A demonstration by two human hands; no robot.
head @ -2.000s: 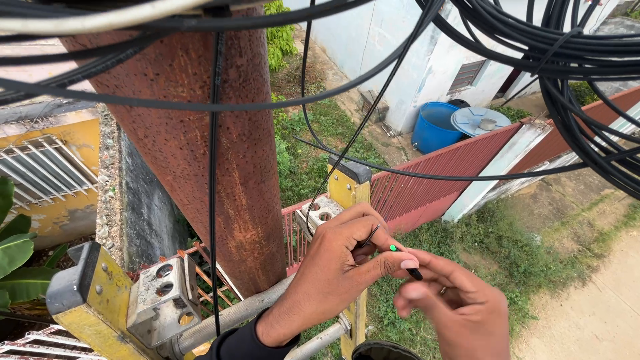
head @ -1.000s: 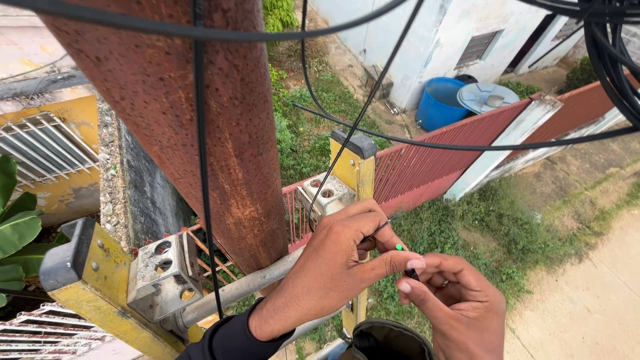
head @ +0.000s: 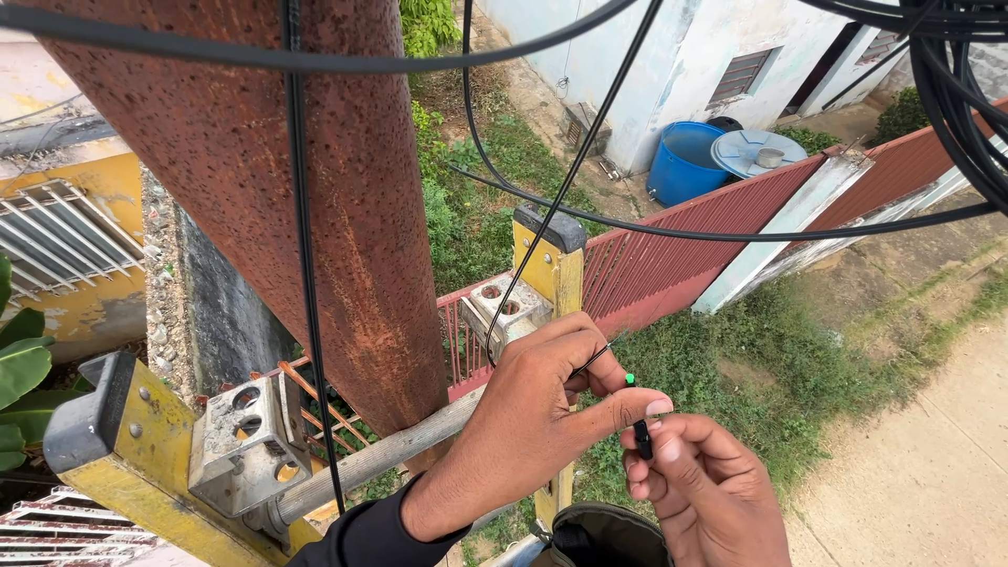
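Note:
My left hand point(head: 543, 402), in a black sleeve, pinches a small black connector part with a bright green tip point(head: 630, 379) between thumb and index finger. A thin black cable point(head: 568, 177) drops from above and bends behind this hand; a short cable end point(head: 594, 361) pokes out past its fingers. Just below and to the right, my right hand point(head: 701, 480) grips a black piece point(head: 643, 439) with thumb and fingertips. The two hands nearly meet, and fingers hide part of the black piece, so whether it is one part with the green-tipped one I cannot tell.
A rusty metal pole point(head: 346, 236) rises beside the yellow ladder point(head: 157, 457) with metal brackets and a round rung point(head: 378, 457). Black cables point(head: 299, 236) cross in front, with a coil point(head: 957, 102) at upper right. An open dark pouch point(head: 602, 539) sits below my hands.
The hands stay close together around the small black parts. The overhead cables and coil have shifted in view as the view moved. The pouch shows more than in the earliest frame.

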